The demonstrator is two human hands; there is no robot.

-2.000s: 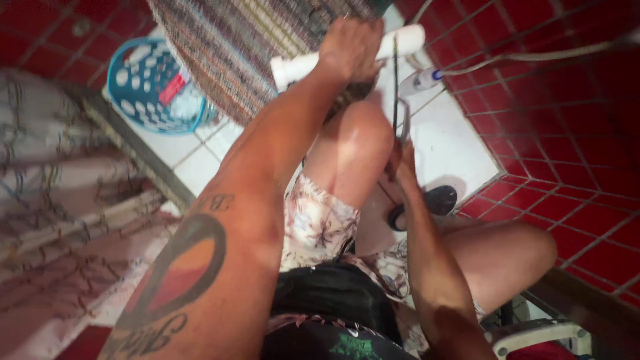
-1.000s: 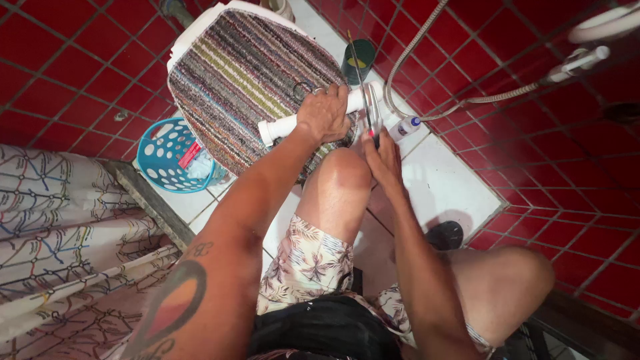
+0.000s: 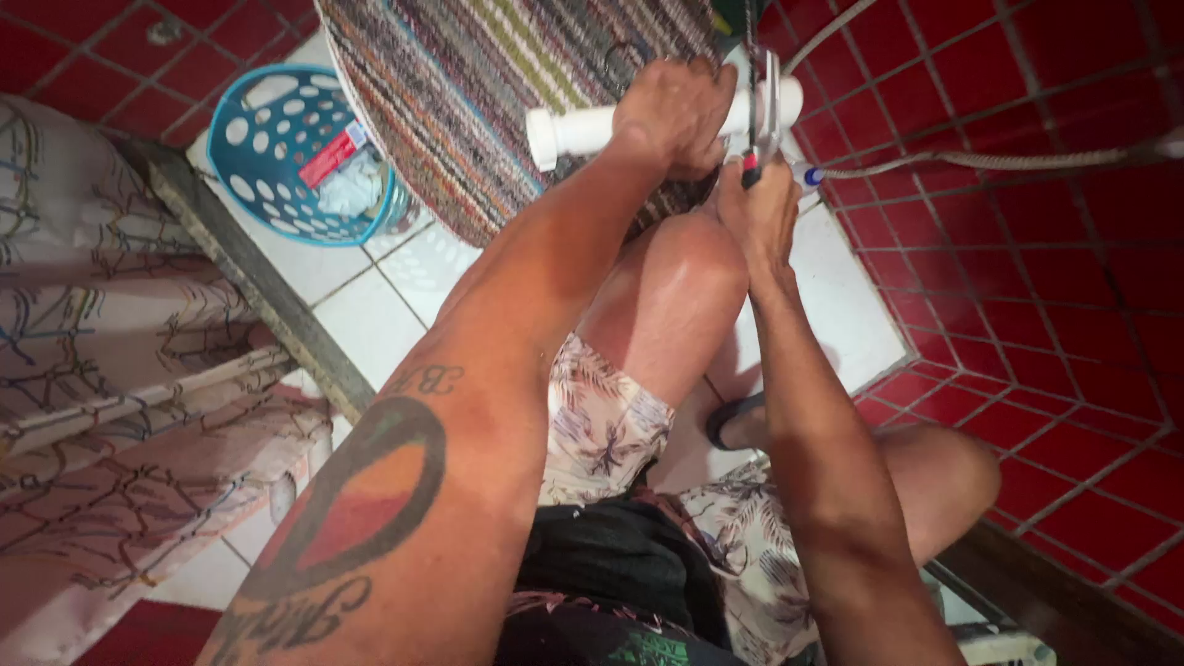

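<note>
A white plastic pipe [image 3: 585, 131] with a collar at its left end lies across a striped woven mat [image 3: 481, 102]. My left hand [image 3: 673, 116] grips the pipe from above, near its middle. Closed around the handle of a hacksaw [image 3: 767, 111], my right hand [image 3: 760, 199] is just below the pipe's right end. The saw's narrow blade and metal frame cross the pipe to the right of my left hand. Whether the teeth touch the plastic cannot be told.
A blue perforated basket [image 3: 217, 153] with a red box and crumpled paper stands at the left. Patterned shower curtains [image 3: 120, 351] hang beyond a stone sill [image 3: 268, 287]. Red tiled walls [image 3: 1036, 240] rise at the right, crossed by a hose [image 3: 999, 160]. My bent knee is below the pipe.
The view has shifted closer to the hands since a second ago. My right hand, low by my knee two seconds ago, is now up beside the pipe with the hacksaw. My left hand stays on the pipe.
</note>
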